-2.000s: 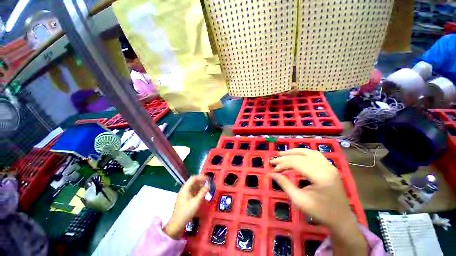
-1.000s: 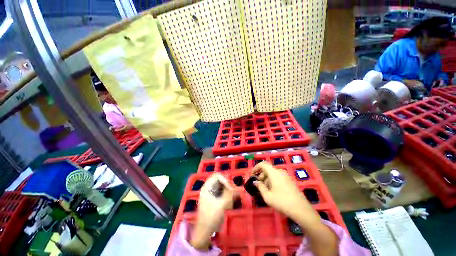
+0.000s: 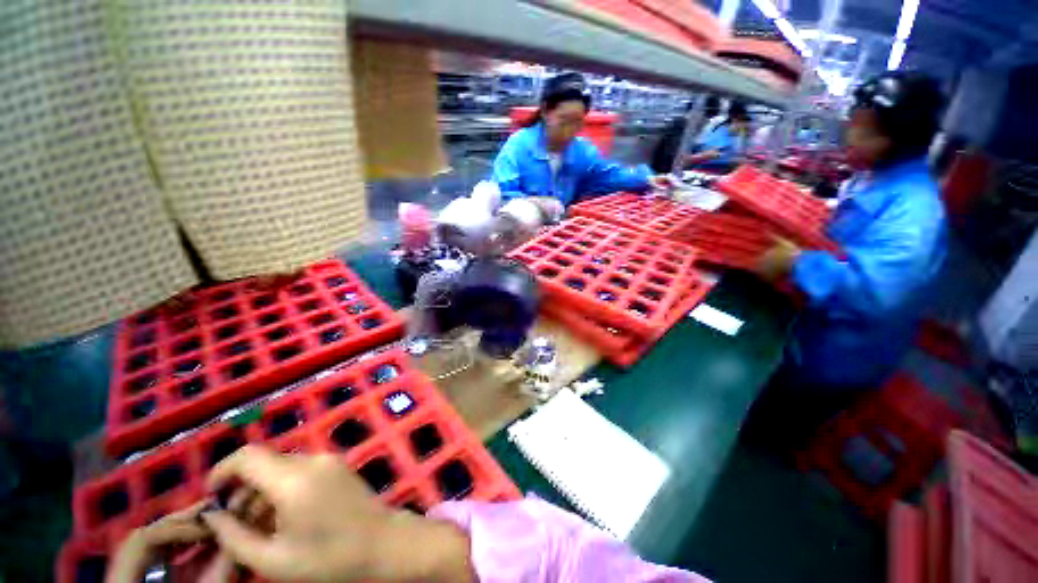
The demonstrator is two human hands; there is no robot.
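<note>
The near red compartment tray (image 3: 484, 461) lies at the lower left with dark watch bodies (image 3: 351, 433) in its pockets. My right hand (image 3: 302, 518) is over the tray, fingers bent around a small dark piece (image 3: 219, 501), probably a watch body, mostly hidden by the fingers. My left hand (image 3: 159, 552) is close beside it at the bottom left, partly hidden by the right hand and cut off by the edge. A small shiny bit shows at the left hand; what it holds is unclear.
A second red tray (image 3: 256, 382) lies beyond. A dark round fan (image 3: 495, 298), small bottle (image 3: 540, 358) and notebook (image 3: 592, 461) are to the right. Stacked trays (image 3: 609, 268) stand farther right. One person sits behind them; another (image 3: 871, 262) stands at right, holding a tray.
The view has swung right, bringing the stacked trays and a standing person into view. My hands now appear at the lower left, close together, with the right hand still on a dark piece.
</note>
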